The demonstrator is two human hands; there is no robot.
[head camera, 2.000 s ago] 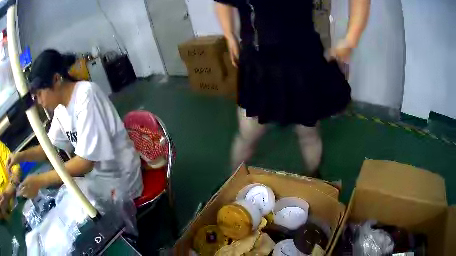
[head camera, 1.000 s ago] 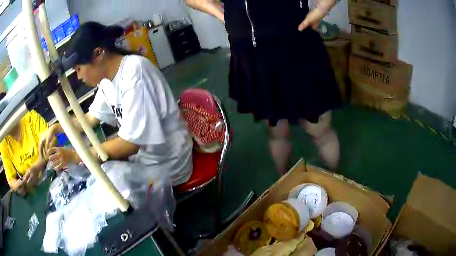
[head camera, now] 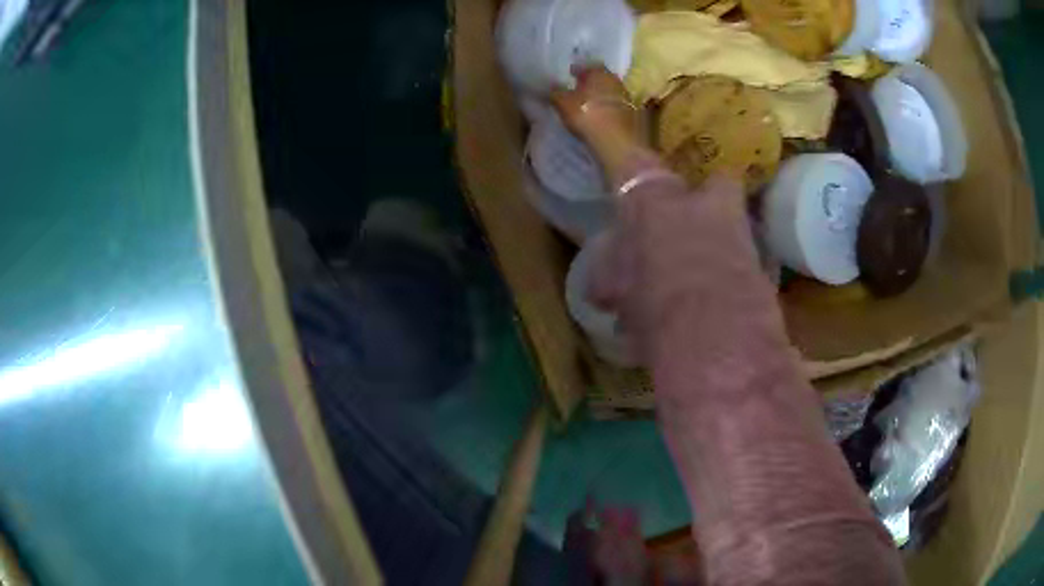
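Observation:
My right hand [head camera: 598,112], in a pink sleeve, reaches into the open carton of parts [head camera: 504,218]. Its fingers touch the lower rim of a translucent white housing [head camera: 564,37] in the carton's upper left corner; blur hides whether they grip it. More white housings [head camera: 815,218] lie around my arm. A yellow-brown perforated disc [head camera: 719,128] lies just right of my hand. A dark brown round part [head camera: 893,235] rests against a white housing. My left hand [head camera: 618,547] appears to be the blurred shape at the bottom edge; its fingers cannot be made out.
The green table [head camera: 103,309] with its pale edge strip [head camera: 246,286] is on the left. Dark-clothed legs [head camera: 401,458] show between table and carton. A second carton [head camera: 1013,458] at the lower right holds shiny clear bags [head camera: 922,424]. Crumpled tan material [head camera: 733,57] lies among the parts.
The view has swung down onto the carton. The seated worker and the standing person have left the picture. My right arm has come in and reaches into the carton.

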